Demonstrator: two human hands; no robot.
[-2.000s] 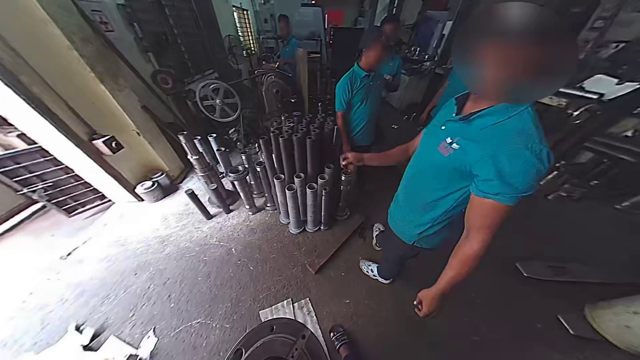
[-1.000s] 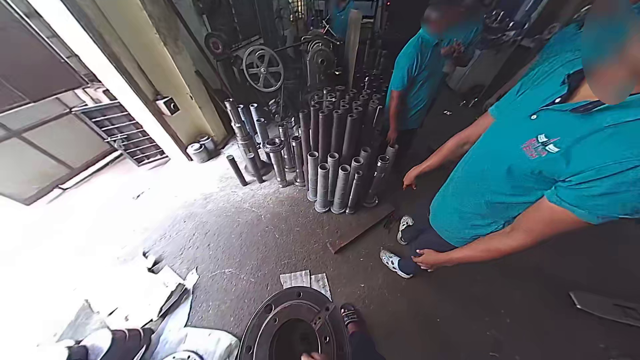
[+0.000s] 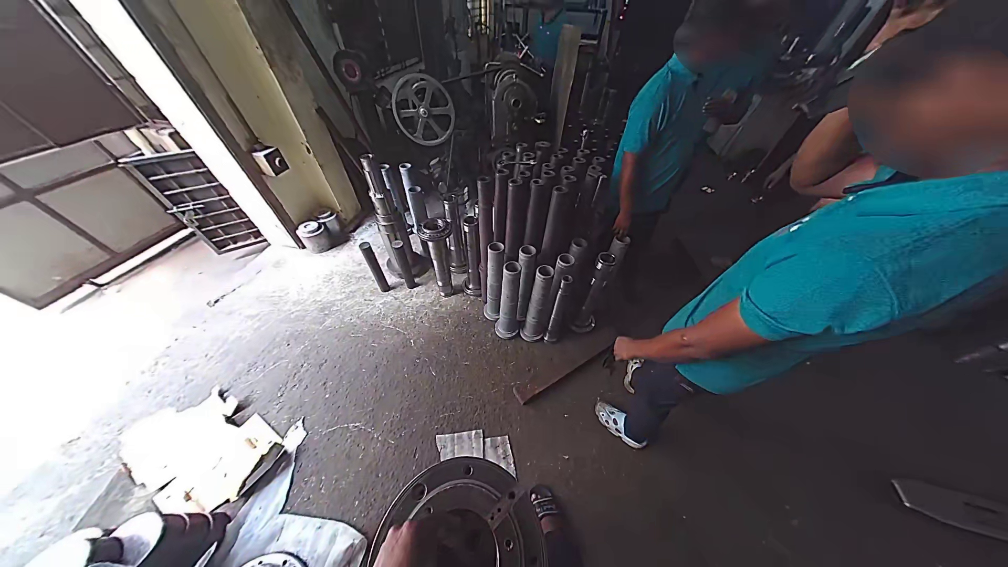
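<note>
At the bottom edge, what appears to be my left hand (image 3: 398, 545) is on or just above the left part of a round metal flange (image 3: 417, 494) with bolt holes. Its fingers are too blurred and cut off to show whether they grip the flange. A narrow metal piece (image 3: 506, 508) lies across the flange's right side. My right hand is out of view. Beyond the flange, pale sheets (image 3: 459, 445) lie on the floor. A foot in a dark sandal (image 3: 543, 502) is beside the flange's right edge.
Upright metal tubes (image 3: 510, 299) stand ahead. A co-worker (image 3: 835, 276) leans at right, one hand by the end of a rusty flat bar (image 3: 555, 380); another person (image 3: 657, 134) stands behind. Papers and cardboard (image 3: 205, 449) lie at left, a flat plate (image 3: 953, 508) at far right.
The nearer co-worker has bent down and moved a hand to the flat bar's end. My hand now shows more over the flange. The view has turned down and left since the oldest frame.
</note>
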